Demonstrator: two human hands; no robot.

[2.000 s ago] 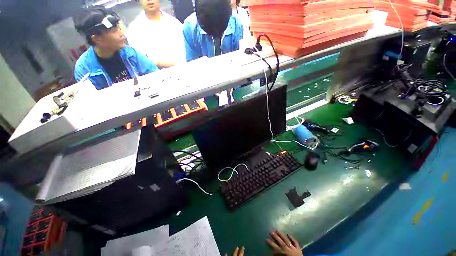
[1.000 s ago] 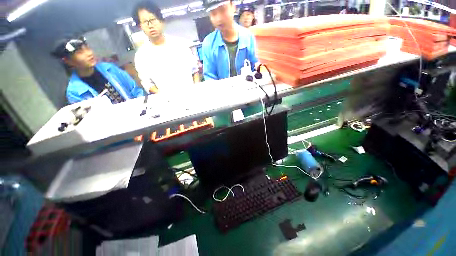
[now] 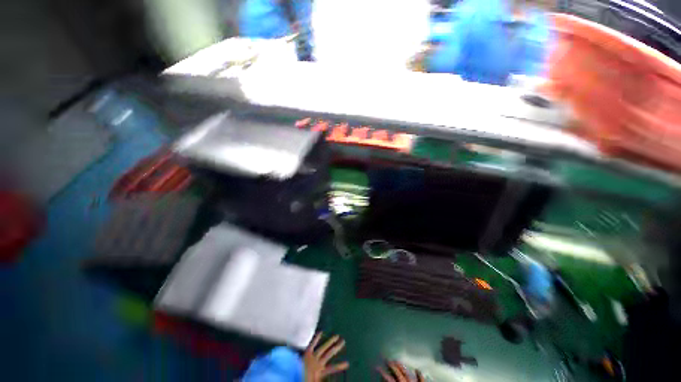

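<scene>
The view is blurred. My left hand (image 3: 323, 359) lies with fingers spread at the bottom, beside white paper sheets (image 3: 276, 296), on the green bench (image 3: 358, 339). My right hand (image 3: 401, 372) is cut off by the bottom edge; only its fingers show, apart, with nothing seen in them. A black keyboard (image 3: 418, 282) lies in front of a dark monitor (image 3: 440, 205). A small dark flat piece (image 3: 454, 351) lies right of my right hand. The mouse (image 3: 514, 330) is right of the keyboard.
A black computer case (image 3: 257, 201) with papers (image 3: 250, 148) on top stands left. A white shelf (image 3: 388, 93) crosses behind, with stacked orange-red trays (image 3: 620, 93) at right. Several people stand beyond it. A dark tray (image 3: 142, 227) and red stacks (image 3: 153, 173) are on the left.
The view has swung left, bringing the floor and dark tray into sight. My hands, out of view one second ago, show again at the bottom edge.
</scene>
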